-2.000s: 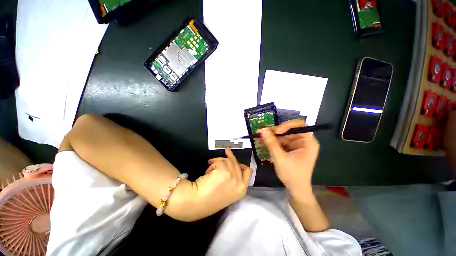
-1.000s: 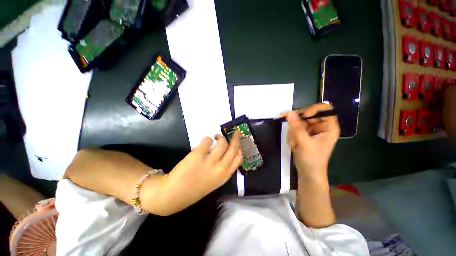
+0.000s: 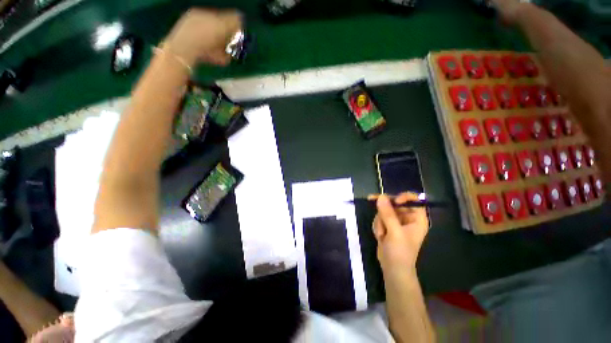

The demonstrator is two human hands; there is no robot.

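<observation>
My left hand (image 3: 208, 35) is stretched far forward over the green belt, its fingers on a small dark, shiny device unit (image 3: 238, 45), mostly hidden and blurred. My right hand (image 3: 400, 231) holds thin dark tweezers (image 3: 429, 203), their tip pointing left over the liner's upper right edge. A black adhesive sheet (image 3: 328, 264) lies on a white liner strip (image 3: 323, 194) before me. A second liner strip (image 3: 258, 181) to its left has a small grey patch at the near end. An open device unit (image 3: 213, 192) with its board showing lies left of that strip.
More device units (image 3: 194, 117) are piled under my left forearm. Another unit (image 3: 365, 110) with a red part lies ahead. A smartphone (image 3: 400, 173) lies behind my right hand. A red-parts tray (image 3: 462, 157) is right, with another person's arm (image 3: 569, 60) over it. White sheets lie left.
My left hand has moved from the unit beside the black sheet to far forward over the belt. That unit is gone from the liner. The view has tilted up; my right hand still holds the tweezers.
</observation>
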